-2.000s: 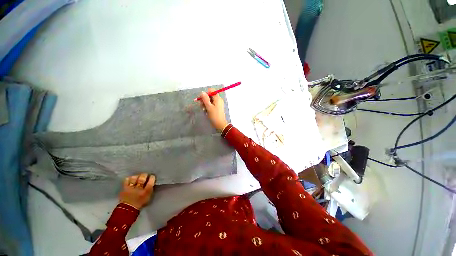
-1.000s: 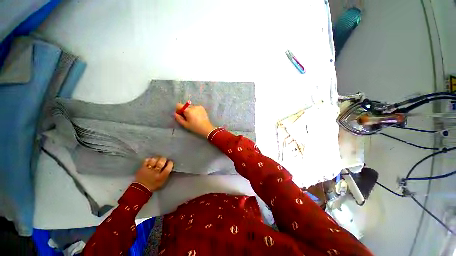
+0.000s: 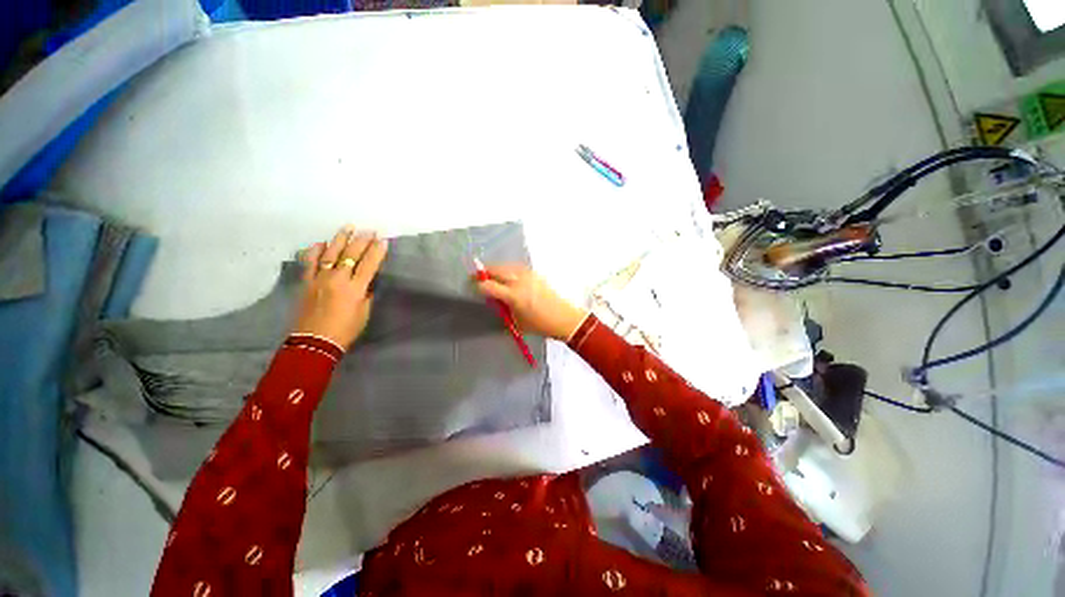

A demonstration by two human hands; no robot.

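Note:
Layered grey cloth panels lie flat on the white table, with edges fanned at the narrow left end. My left hand lies flat, fingers spread, on the panel's upper edge beside the curve. My right hand is at the panel's right part and holds a red pencil. The pencil's pale tip points up and away from me, and its other end points down toward the near edge. The cloth looks slightly raised or creased between my hands.
Thread snips lie on the white table beyond the panels. A folded blue bundle is at the left, with a dark strip beside it. A stained white cloth lies at the right corner. A steam iron and cables are further right.
My left hand has moved from the panels' near edge up to the far edge. My right hand has moved right, and the pencil now lies along it, more fully visible. The camera view has shifted.

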